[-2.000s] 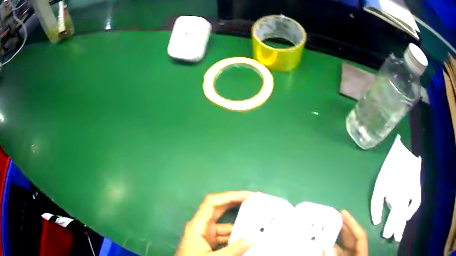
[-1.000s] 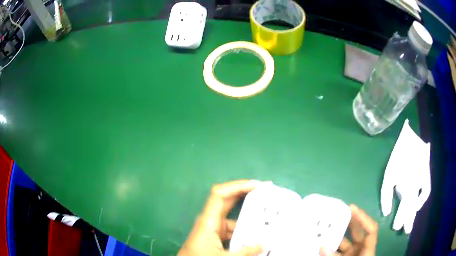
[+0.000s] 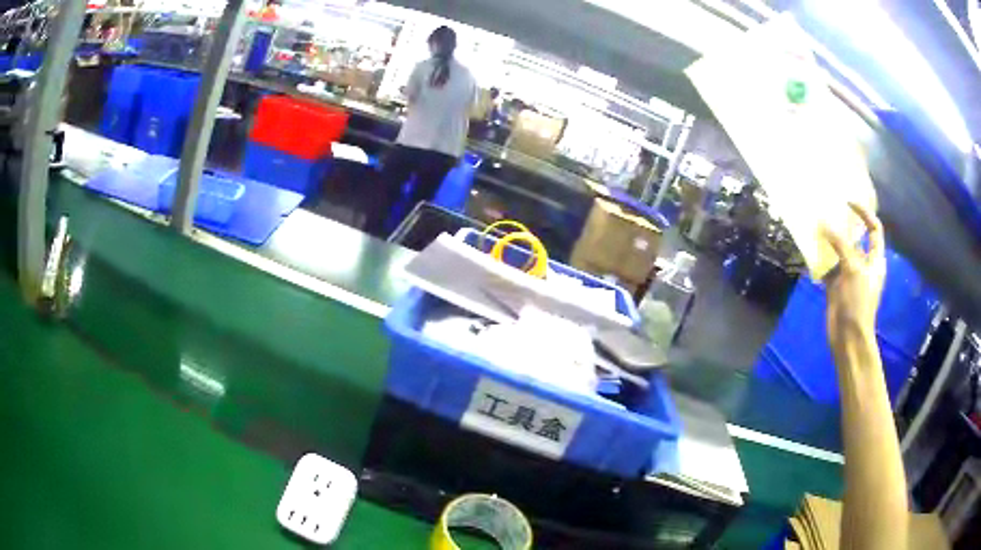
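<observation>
My right hand [image 3: 853,252] is raised at the upper right, with its fingers on the lower edge of a pale yellow-white card [image 3: 791,129] that has a green mark. The card is tilted, and the fingers appear to grip it. My left hand is out of the picture. One white socket adapter [image 3: 317,497] lies face up, its dark slots showing, on the green bench [image 3: 129,430]. The wide yellow packing tape [image 3: 484,523] stands beside it, cut off by the lower edge.
A blue toolbox bin [image 3: 430,360] full of papers and bags stands behind the tape, with an orange ring [image 3: 520,249] on top. Flat sheets [image 3: 705,446] lie to its right. A metal post [image 3: 210,118] rises at left. A person [image 3: 436,118] stands beyond the bench.
The view has swung up to the hall. My right hand has left the two white units and is up at the card. The units, my left hand, the bottle and the glove are out of view.
</observation>
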